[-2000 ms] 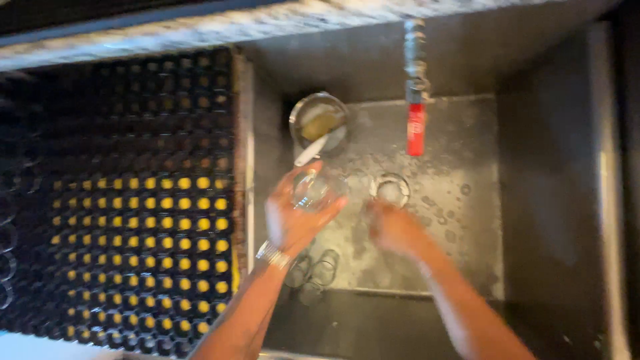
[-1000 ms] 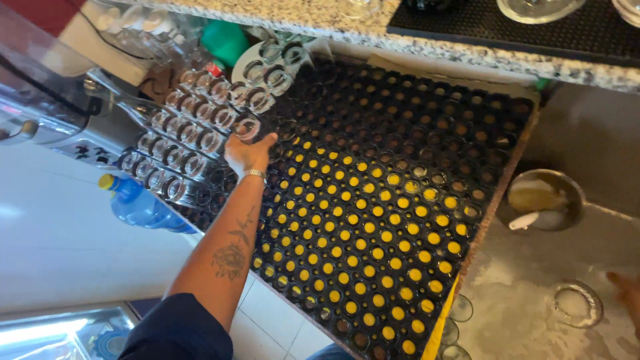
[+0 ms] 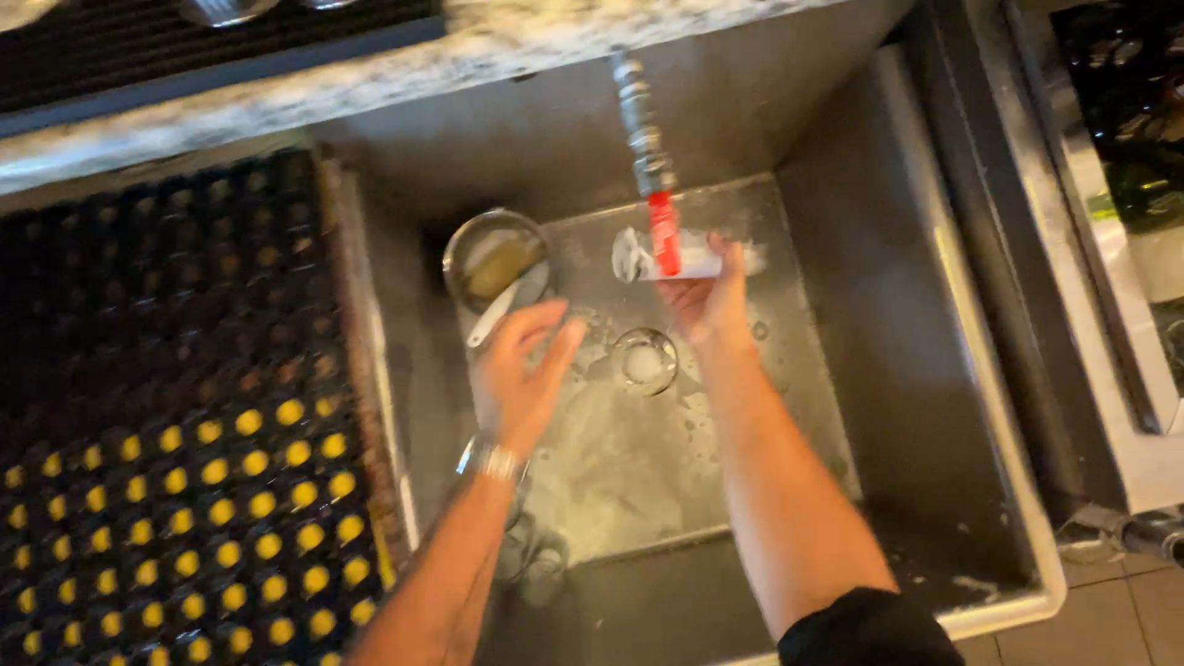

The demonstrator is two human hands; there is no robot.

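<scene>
My right hand [image 3: 708, 301] is closed around a whitish, clear object [image 3: 698, 254], probably a glass, held sideways beneath the red tip of the faucet [image 3: 663, 231]. Blur hides its exact form. Over the left part of the sink, my left hand [image 3: 527, 370] has its fingers apart and holds nothing. Just beyond it is a round bowl [image 3: 455, 264] with a yellowish sponge [image 3: 502, 268] and a white-handled utensil [image 3: 493, 316] leaning out. A round drain [image 3: 645, 362] lies in the sink floor. Several glasses [image 3: 546, 560] stand near the sink's front left, partly behind my left wrist.
A black perforated rubber mat [image 3: 166, 370] with yellow showing through its holes lies left of the metal sink [image 3: 879, 351]. A granite counter edge [image 3: 370, 74] runs along the back, with glassware [image 3: 222, 9] on a dark mat above. Dark and green items sit at far right.
The view has swung back from the mat and rows of glasses to the sink. My left hand has left the glasses at the mat's far side. My right hand now holds the whitish object under the faucet.
</scene>
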